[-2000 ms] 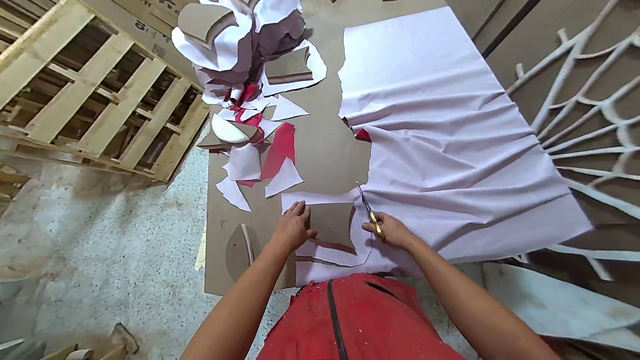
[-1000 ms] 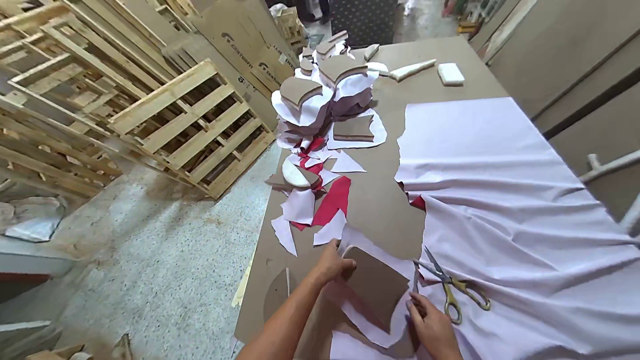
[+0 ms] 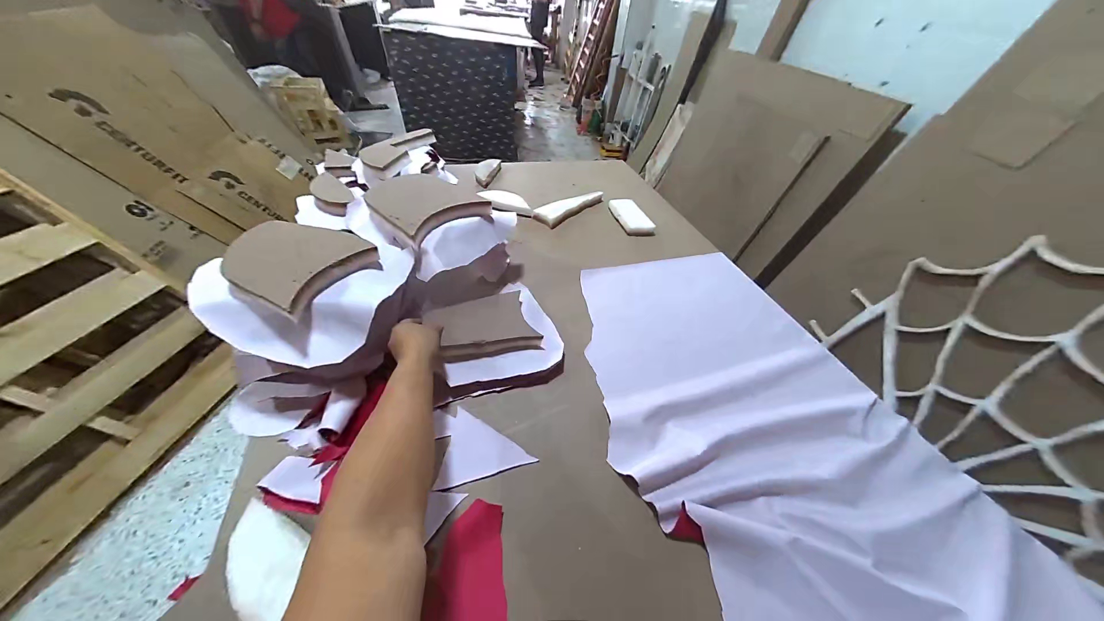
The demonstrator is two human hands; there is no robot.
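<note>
My left hand [image 3: 416, 341] reaches forward into the pile, its curled fingers at the left edge of a flat brown panel [image 3: 487, 323]; the fingertips are hidden. That panel lies on pale lilac fabric [image 3: 500, 366] cut wider than itself. Left of it and behind it, curved brown panels [image 3: 289, 259] [image 3: 427, 203] rest on more lilac pieces. Lilac offcuts [image 3: 483, 448], red scraps [image 3: 474, 561] and a white padded piece [image 3: 263, 561] lie around my forearm. A large wrinkled lilac sheet [image 3: 742, 414] covers the right side. My right hand is out of view.
White foam pieces [image 3: 632, 217] [image 3: 567, 208] lie on the far part of the brown-topped table [image 3: 578, 552]. Wooden pallets [image 3: 103, 345] and cardboard [image 3: 129, 103] stand at left. A white web-shaped frame [image 3: 983, 401] is at right, near leaning boards [image 3: 768, 138].
The view has swung up and forward. My left hand has moved from the near panel to the pile farther up the table. My right hand and the scissors have left the view.
</note>
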